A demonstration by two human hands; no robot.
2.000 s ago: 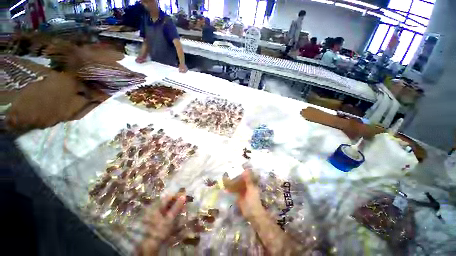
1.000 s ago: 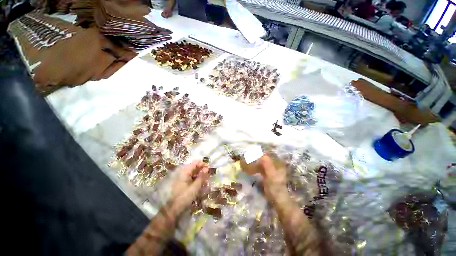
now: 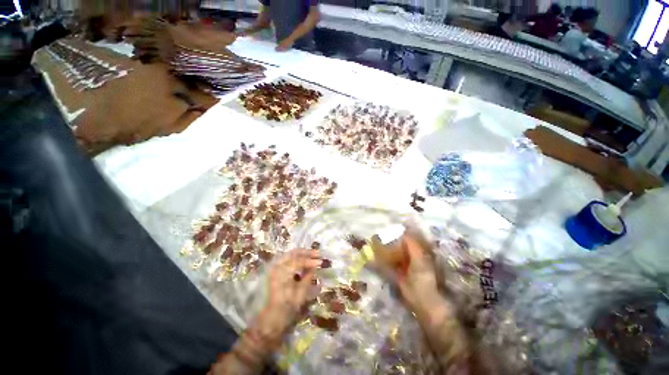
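Note:
My left hand [image 3: 287, 287] is over the plastic at the lower middle, with a small dark-brown leather tab [image 3: 323, 262] at its fingertips. My right hand [image 3: 422, 272] holds a tan-brown handheld piece [image 3: 390, 255] with a white patch at its upper edge. The two hands are apart. Loose tabs [image 3: 325, 321] lie on the plastic between my forearms. A broad patch of tabs with shiny parts [image 3: 249, 212] is spread beyond and left of my left hand. A clear plastic sheet with black letters [image 3: 487, 282] lies right of my right hand.
A paler tab batch [image 3: 369, 134] and a dark tab batch [image 3: 280, 99] lie farther off. Stray tabs [image 3: 417, 201], a silver-blue cluster [image 3: 450, 176] and a blue round container [image 3: 596, 225] are to the right. Leather hides [image 3: 121, 113] are far left. A person [image 3: 290, 22] stands across the table.
The camera view has tilted and shifted, so the table's things sit elsewhere in the picture. The left fingers have spread a little. The right hand keeps the tan-brown piece.

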